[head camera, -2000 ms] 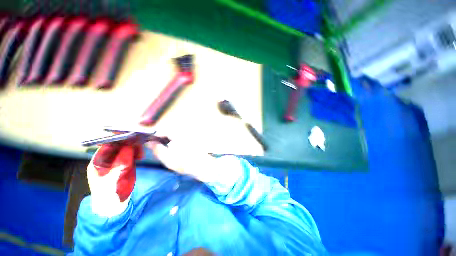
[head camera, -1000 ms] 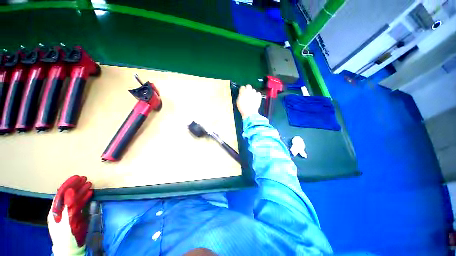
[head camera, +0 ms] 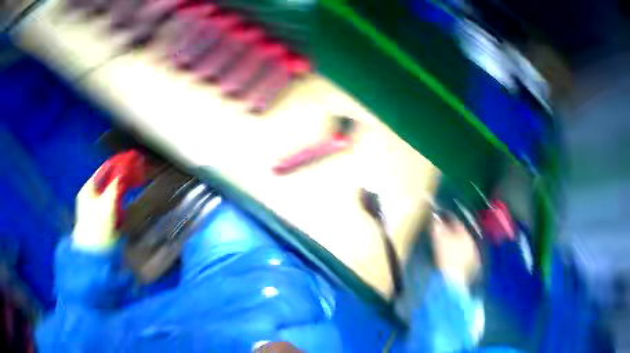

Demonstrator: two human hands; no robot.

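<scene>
The view is strongly blurred. My left hand (head camera: 114, 189), in a white and red glove, is beyond the bench's front edge, beside an open brown box (head camera: 148, 231) with shiny silver parts (head camera: 195, 207). Whether it holds anything is unclear. My bare right hand (head camera: 456, 248) is over the green mat at the right, left of a red tool (head camera: 499, 220); its fingertips are too blurred to show a grip. One power tool body (head camera: 314, 153) lies alone on the cardboard sheet. A mallet (head camera: 385, 234) lies to its right.
A row of several red-and-black tools (head camera: 228, 58) lies along the back left of the cardboard sheet (head camera: 186, 114). Green framing (head camera: 428, 79) runs behind the bench. Blue floor (head camera: 34, 103) shows at the left.
The head view has turned, so the bench runs diagonally and the box of silver parts shows. My left hand is now beside that box. My right hand remains near the red tool.
</scene>
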